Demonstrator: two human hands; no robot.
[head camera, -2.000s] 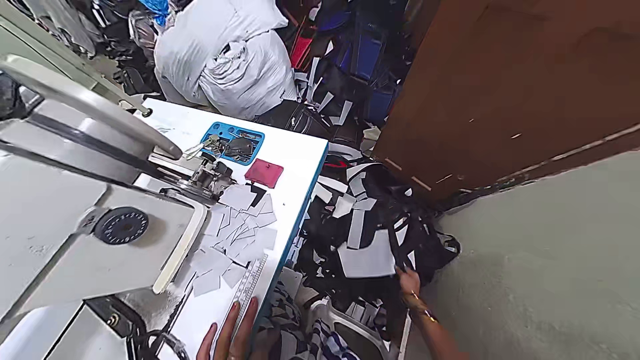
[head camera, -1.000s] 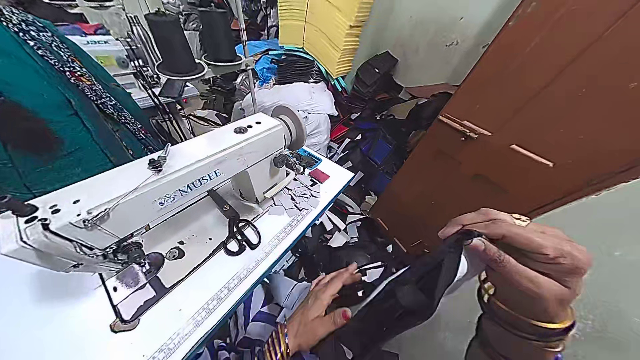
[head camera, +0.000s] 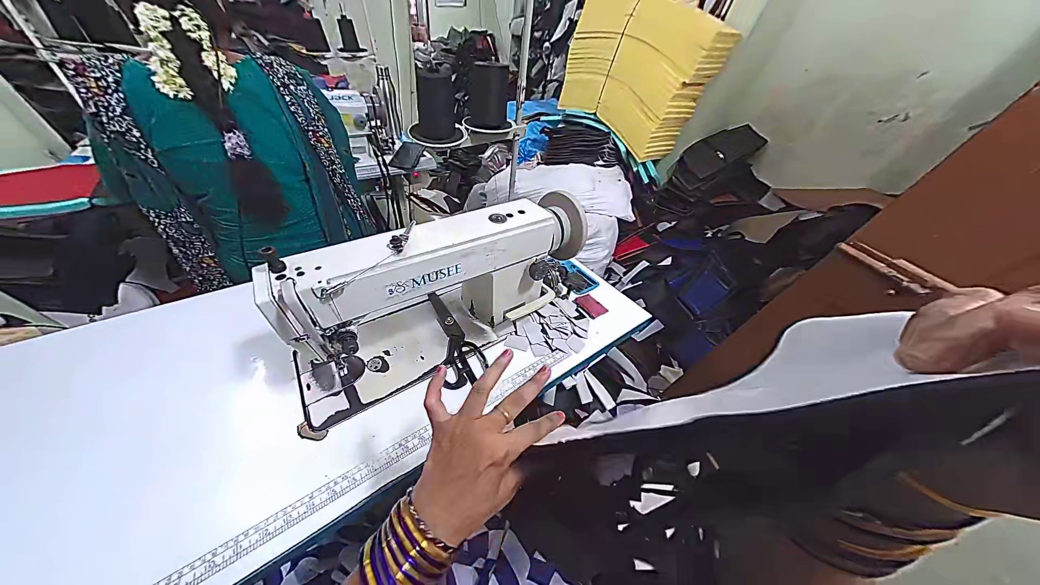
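My left hand (head camera: 475, 455), with bangles at the wrist, is spread over the front edge of the white sewing table (head camera: 187, 414), just in front of black-handled scissors (head camera: 452, 329). At the right edge, my right hand (head camera: 967, 329) grips a black fabric piece with a white backing (head camera: 821, 353); the cloth hangs across my forearm and reaches toward my left hand. Whether the left fingers touch the cloth, I cannot tell. A white sewing machine (head camera: 422, 268) stands on the table. Beside its base lie paper or fabric scraps (head camera: 552, 329) and a red piece (head camera: 591, 305).
A person in a green garment (head camera: 236, 154) is beyond the table at left. Thread cones (head camera: 435, 101) stand behind the machine. A yellow stack (head camera: 642, 65), a white sack (head camera: 597, 211) and dark fabric piles (head camera: 707, 179) lie farther back. A brown door (head camera: 967, 211) stands at right.
My right hand has lifted the black and white cloth and moved to the right. My left hand has moved to the table edge, its fingers spread. The view has swung left and up.
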